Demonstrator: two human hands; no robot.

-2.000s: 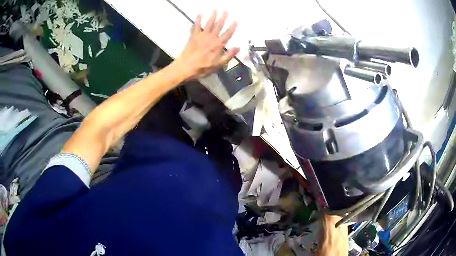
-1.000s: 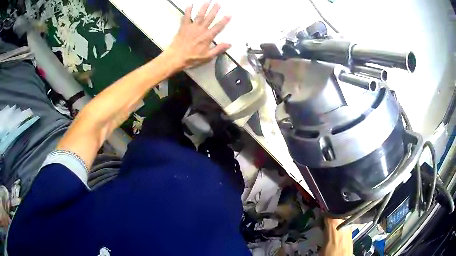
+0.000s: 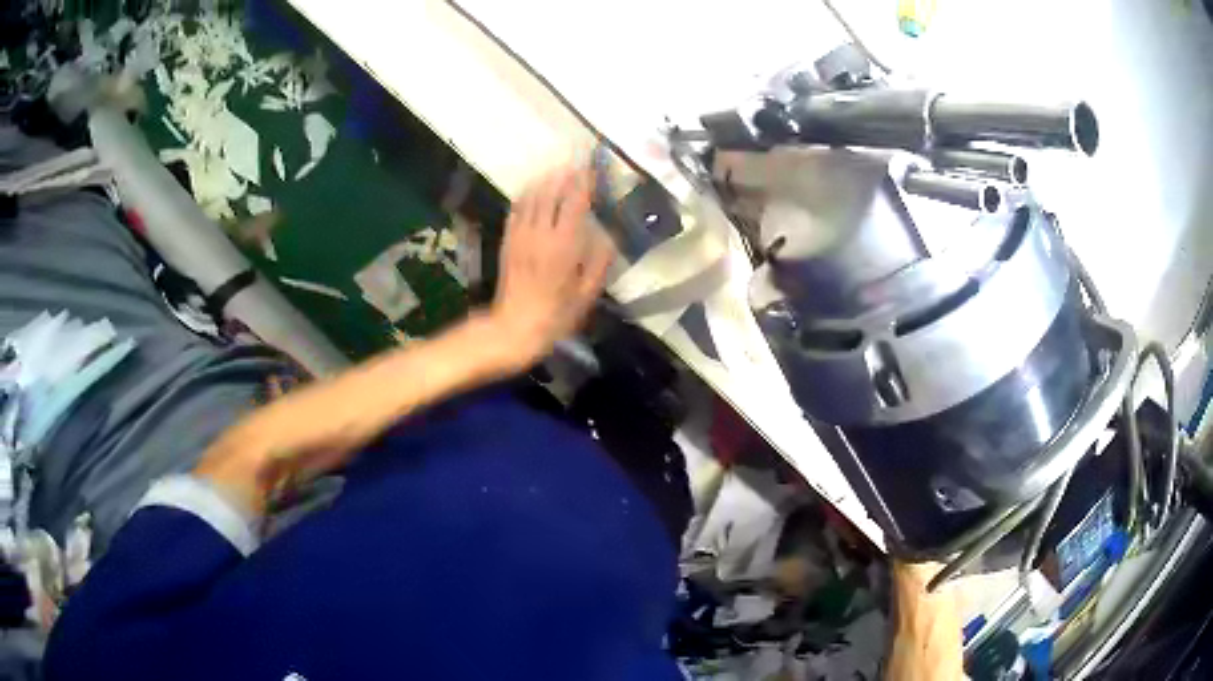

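Note:
The cloth cutting machine (image 3: pixel 931 346), with its silver and black motor body, stands at the right on the white paper-topped lay (image 3: pixel 532 100). Its dark grey base plate (image 3: pixel 644 216) shows at the lay's edge, with a pale strip (image 3: pixel 672 282) curled over it. My left hand (image 3: pixel 552 253) is blurred at the table edge, left of the base plate, fingers stretched out, with nothing seen in it. My right hand (image 3: pixel 927 615) is at the bottom right, mostly hidden below the motor; only the wrist part shows and its fingers are out of sight.
Grey cable (image 3: pixel 1151 412) loops around the motor's right side. A small yellow item (image 3: pixel 914 16) lies at the top of the table. Pale scraps (image 3: pixel 220 133) litter the green floor at the left, and more waste (image 3: pixel 738 532) lies below the table edge. A grey pipe-like bar (image 3: pixel 186 240) is at the left.
My left hand has moved off the top of the lay, down and toward me to the edge. The yellow item has come into view. My right hand stays below the motor.

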